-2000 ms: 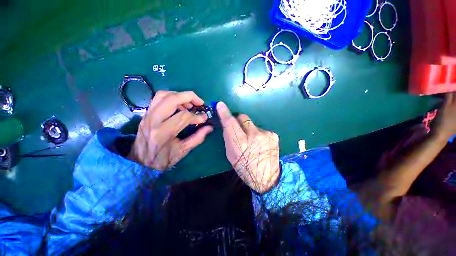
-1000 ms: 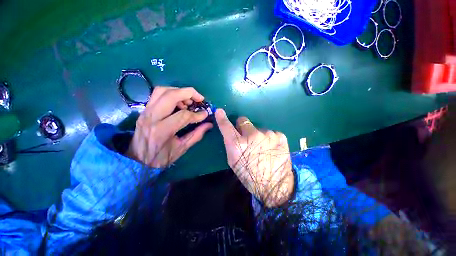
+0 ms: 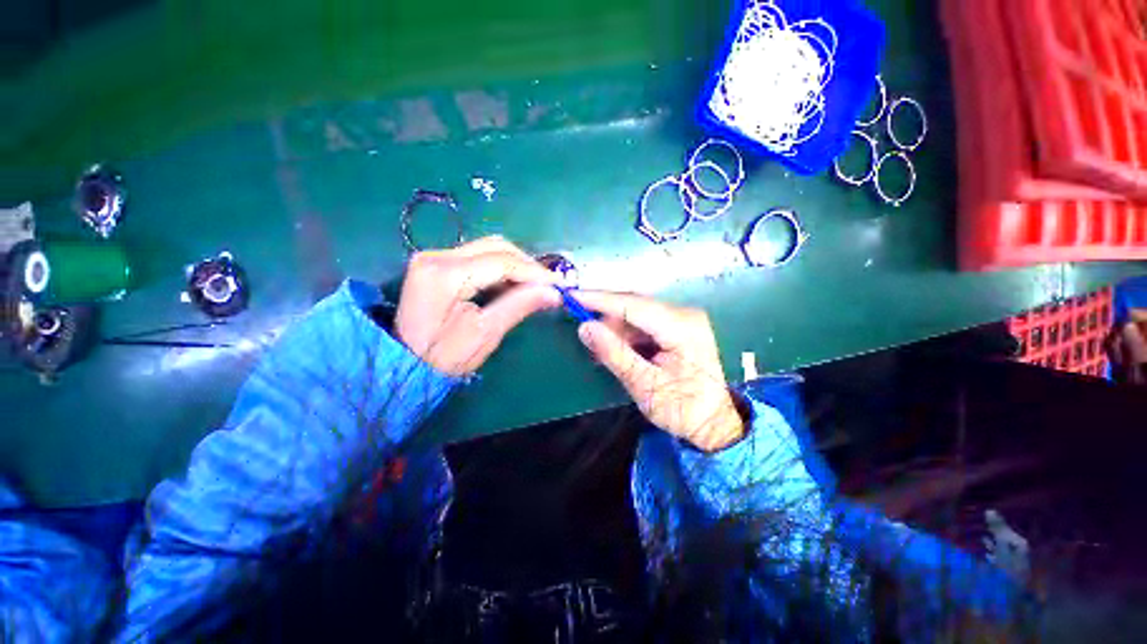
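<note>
My left hand [image 3: 472,306] holds a small dark watch part [image 3: 555,264] with shiny details between its fingertips; most of the part is hidden by the fingers. My right hand [image 3: 660,361] holds a slim blue hand tool [image 3: 575,303] between thumb and forefinger, its end at the dark part. A dark open bezel ring [image 3: 406,224] lies behind my left hand. A silver bezel ring [image 3: 799,239] lies right of my right hand. Several thin rings [image 3: 663,209] overlap on the green bench [image 3: 566,170].
A blue box [image 3: 859,63] of white rings stands at the back, with loose rings [image 3: 896,177] beside it. Red trays [image 3: 1057,233] are at right. A green spool [image 3: 94,269], black dish [image 3: 53,330], dark round bodies [image 3: 216,287] and tweezers [image 3: 170,337] are at left.
The view has shifted, showing more of the left spool and right trays. My right thumb and forefinger now hold the blue tool, which shows more clearly. The neighbour's arm at right has left the view.
</note>
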